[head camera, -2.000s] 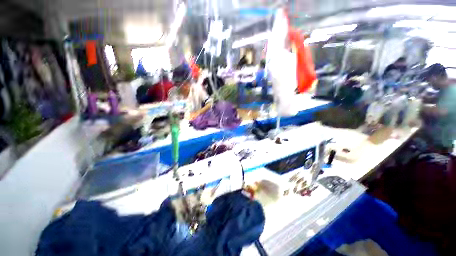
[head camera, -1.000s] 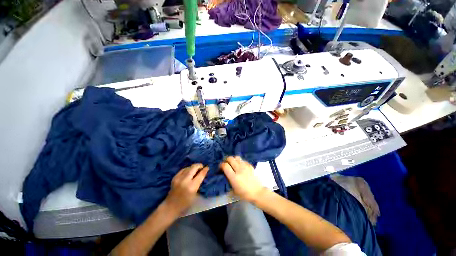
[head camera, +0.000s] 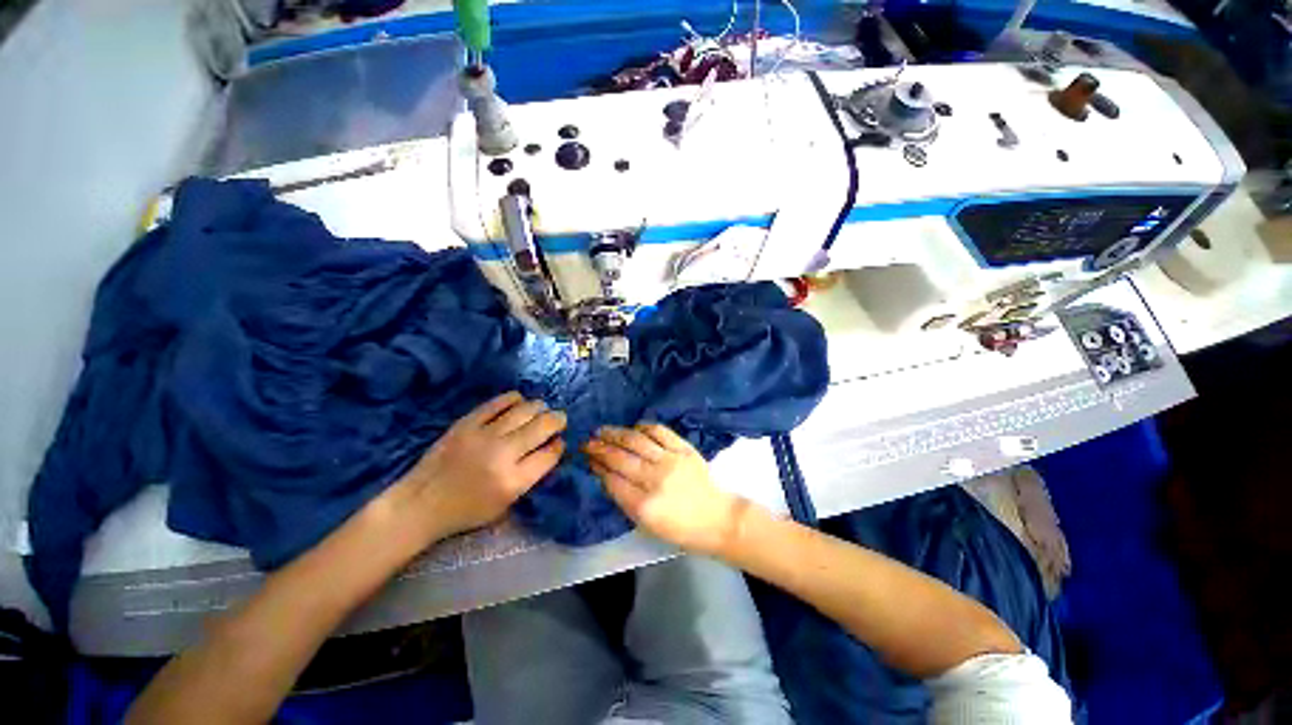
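Note:
A crumpled navy garment (head camera: 312, 383) lies on the white machine table, left of and under the sewing head, with a bunched part right of the needle. The presser foot and needle area (head camera: 602, 340) is over the cloth, lit bluish-white. My left hand (head camera: 489, 460) is on the garment just in front of the needle, fingertips pinching the cloth. My right hand (head camera: 659, 482) is close beside it, also pinching the cloth at the fingertips. A narrow dark strip (head camera: 794, 479) hangs over the table's front edge.
The white sewing machine (head camera: 680, 156) has a dark control panel (head camera: 1070, 224). Bobbins sit in a tray (head camera: 1119, 347) at right. A grey plastic tray (head camera: 333, 121) is behind the table. A navy garment pile (head camera: 921, 567) lies right of my legs. A printed ruler strip (head camera: 978, 411) runs along the table.
The view has swung down from the room to the table and moved closer. Both hands, absent in the oldest frame, are on the cloth; since the later one my left hand has turned flatter.

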